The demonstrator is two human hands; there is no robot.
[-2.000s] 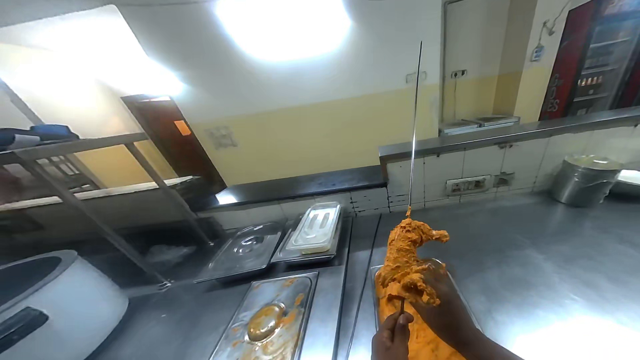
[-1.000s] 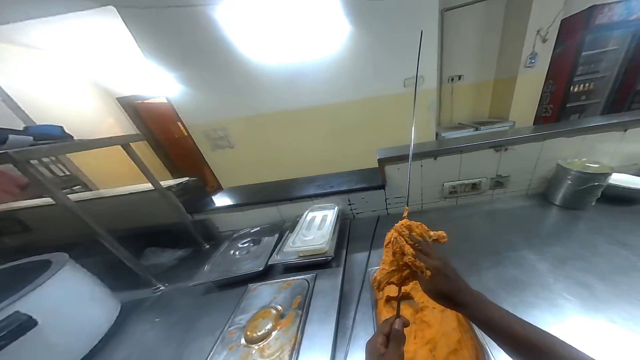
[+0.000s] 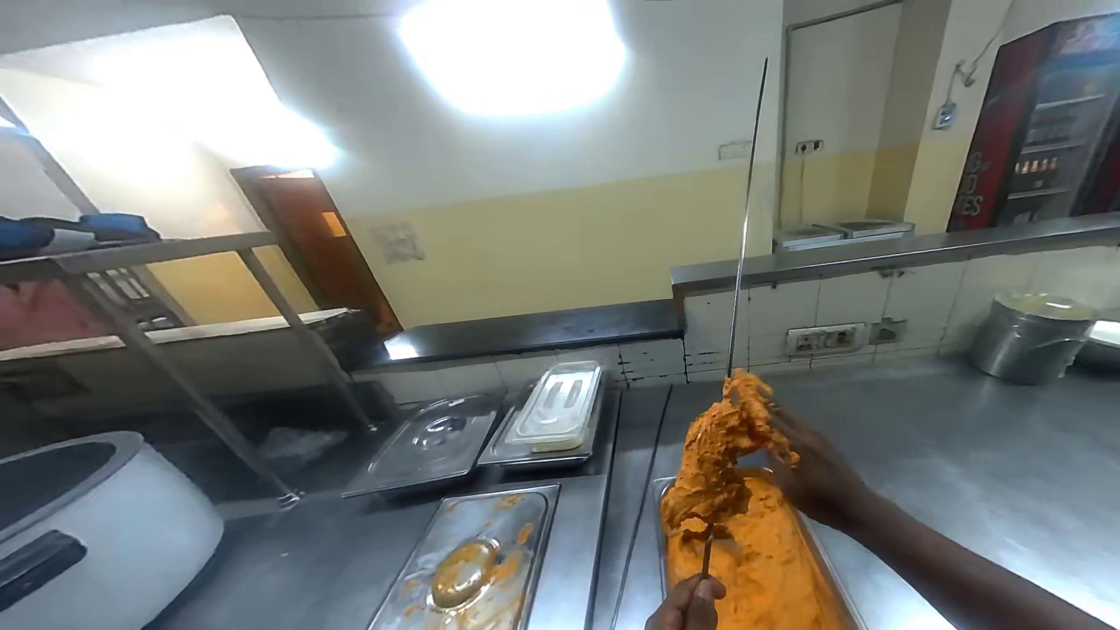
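My left hand (image 3: 688,604) grips the lower end of a long metal skewer (image 3: 745,227), which stands nearly upright. Chunks of meat coated in orange marinade (image 3: 713,455) are threaded low on the skewer. My right hand (image 3: 805,464) is against the right side of these chunks, its fingertips partly hidden behind an orange piece. Below both hands lies a rectangular steel pan (image 3: 831,569) filled with orange marinated pieces. A second skewer (image 3: 643,490) or thin rod lies on the counter left of the pan.
An orange-smeared steel lid (image 3: 534,560) lies left of the pan. Behind it are another steel lid (image 3: 437,442) and a white lidded container (image 3: 560,407). A large white pot (image 3: 166,525) stands far left, a steel bucket (image 3: 1024,346) at the right back.
My right hand has moved lower beside the coated pieces since one second ago. My left hand keeps its hold on the skewer's lower end.
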